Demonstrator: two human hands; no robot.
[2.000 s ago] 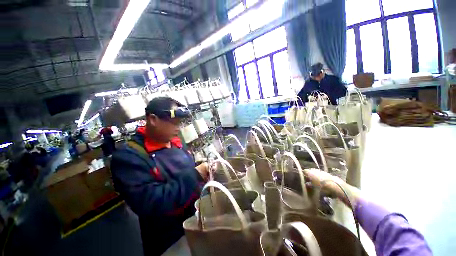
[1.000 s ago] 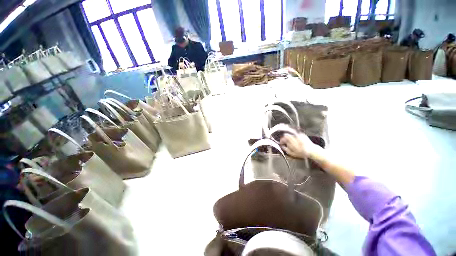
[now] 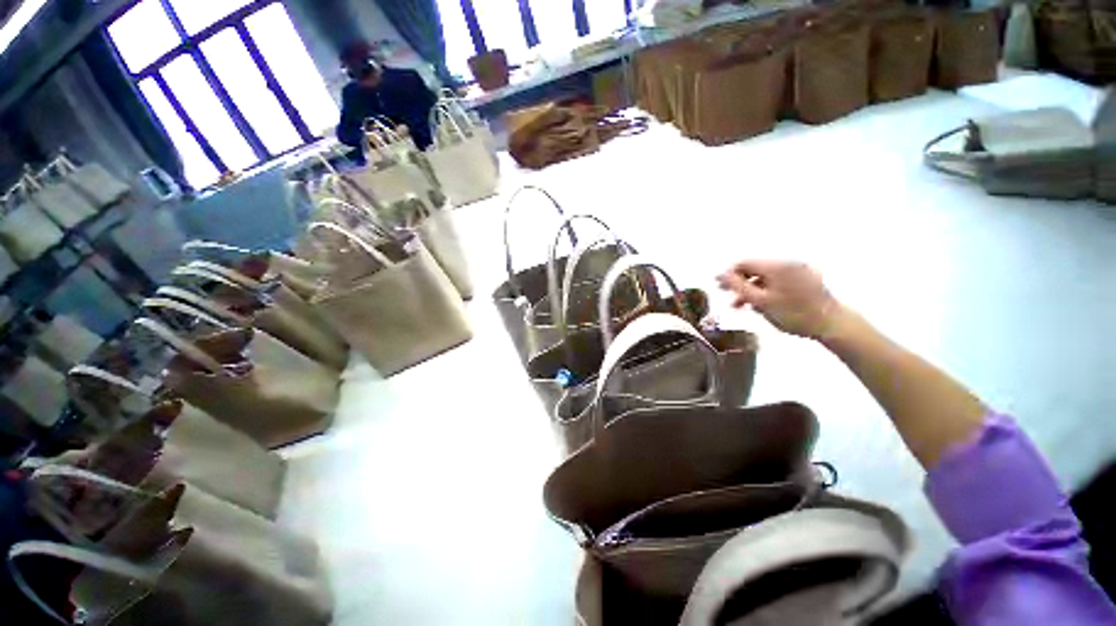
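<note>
Several grey-beige tote bags stand upright in a close row in front of me. The nearest tote (image 3: pixel 685 471) is open at the top, with a brown inside and an inner pouch edge showing. A tote behind it (image 3: pixel 722 373) has looped pale handles. My right hand (image 3: pixel 783 297), bare with a purple sleeve, is just right of the farther totes, above the white table, apart from the bags. Its fingers are bent and partly together; I cannot tell if anything small is between them. My left hand is not in view.
More beige totes (image 3: pixel 392 312) line the left side of the white table (image 3: pixel 422 452). A pile of brown bags (image 3: pixel 551 132) and a row of upright brown bags (image 3: pixel 734 92) are at the back. A tote (image 3: pixel 1040 153) lies flat at right. A person (image 3: pixel 386 98) is behind the totes.
The view has swung from the row of totes and a nearby person to the table. My right hand has moved off the totes' rim, to their right.
</note>
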